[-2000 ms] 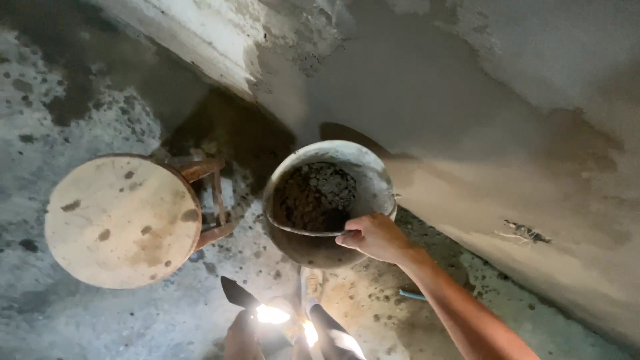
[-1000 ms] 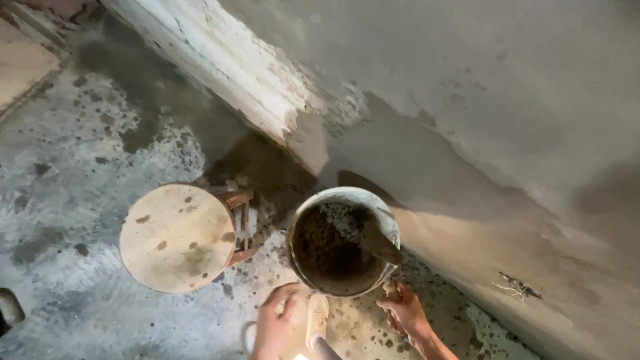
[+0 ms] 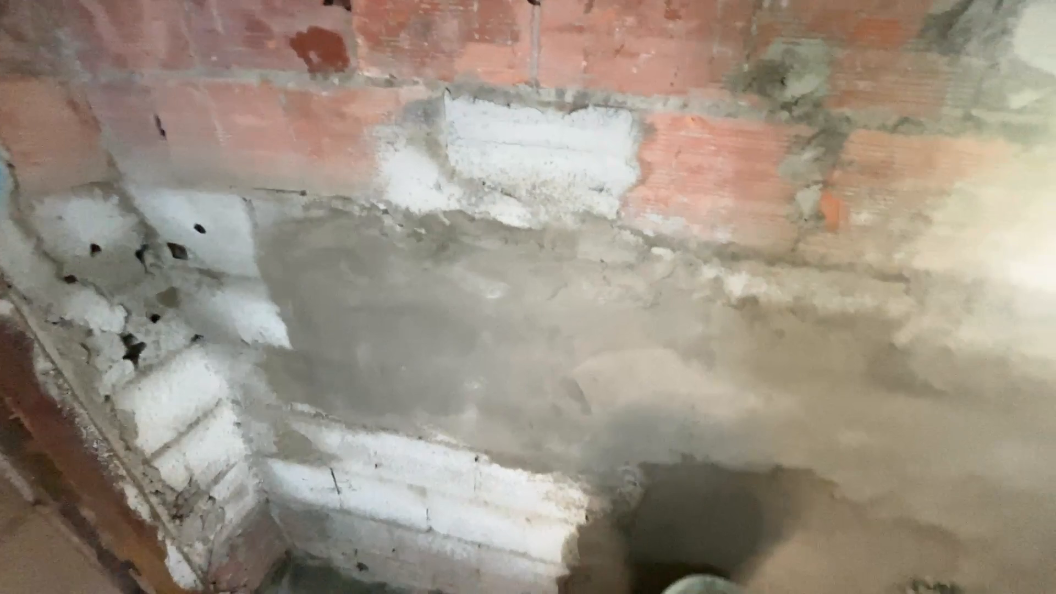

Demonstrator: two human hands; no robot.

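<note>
Neither of my hands is in the head view now, so what they hold or touch is hidden. A patch of grey mortar covers the middle of the wall and runs on to the right. Above it are rows of red hollow bricks, with a whitish patch among them. Below the mortar lies a band of white-coated blocks. Only the pale rim of a bucket shows at the bottom edge, with a dark shadow on the wall above it.
At the left, the wall meets a rough white-coated corner with several small holes. A reddish-brown edge slants down along the lower left. Bright light falls on the wall at the far right.
The view has swung up from the floor to the wall. Both hands, the round stool and most of the bucket have left the view.
</note>
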